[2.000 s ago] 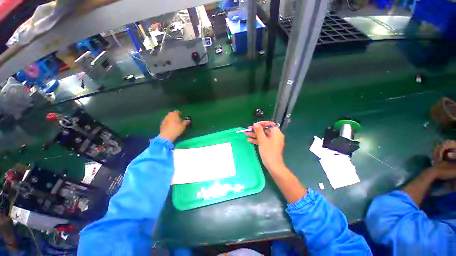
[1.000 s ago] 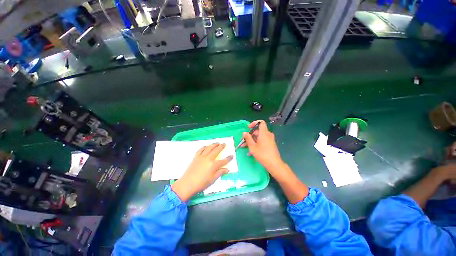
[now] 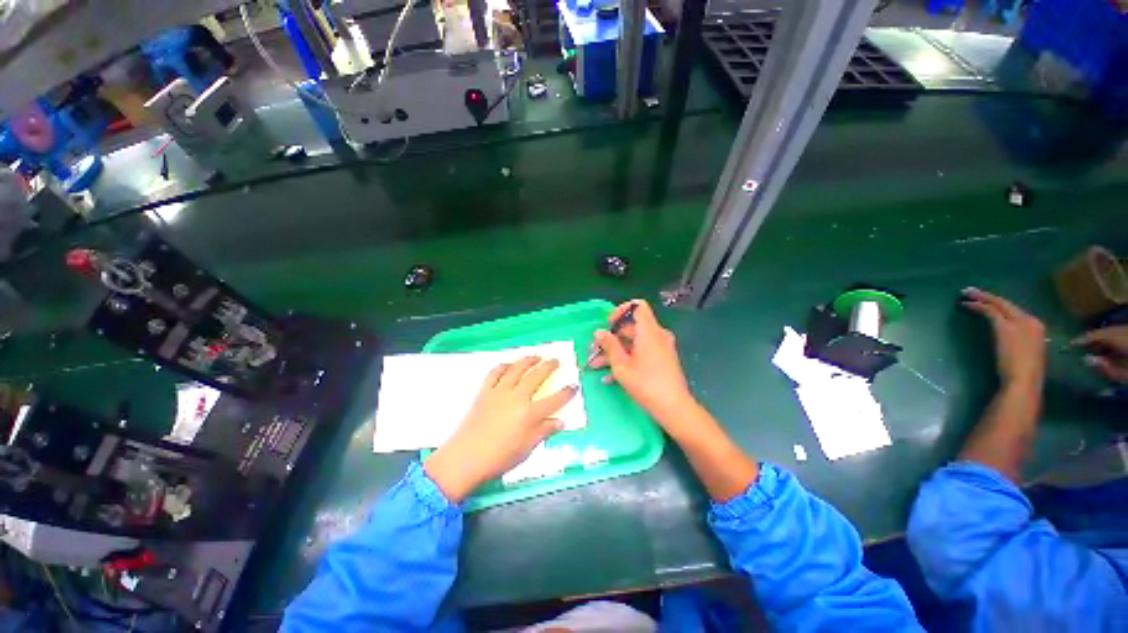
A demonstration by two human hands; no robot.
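A white sheet point(image 3: 427, 398) lies across the left part of the green tray point(image 3: 637, 433) and sticks out past its left rim. My left hand point(image 3: 505, 420) lies flat on the sheet, fingers spread. My right hand point(image 3: 646, 361) holds dark tweezers point(image 3: 615, 334), their tip down at the sheet's right edge. Small white pieces point(image 3: 575, 459) lie in the tray's lower part. Two small black units, one at left point(image 3: 419, 276) and one at right point(image 3: 614, 265), stand on the green surface beyond the tray.
A grey post point(image 3: 755, 173) rises beyond the tray at right. A spool point(image 3: 867, 318) on a black stand and white papers point(image 3: 844, 414) lie right of the tray. Black clamp fixtures point(image 3: 198, 315) stand at left. Another person's hand point(image 3: 1017, 340) is at far right.
My left hand came back from a black unit onto the sheet, which moved left. My right hand lowered the tweezers to the sheet's edge. Both units shifted slightly left. The other person's hand reached forward.
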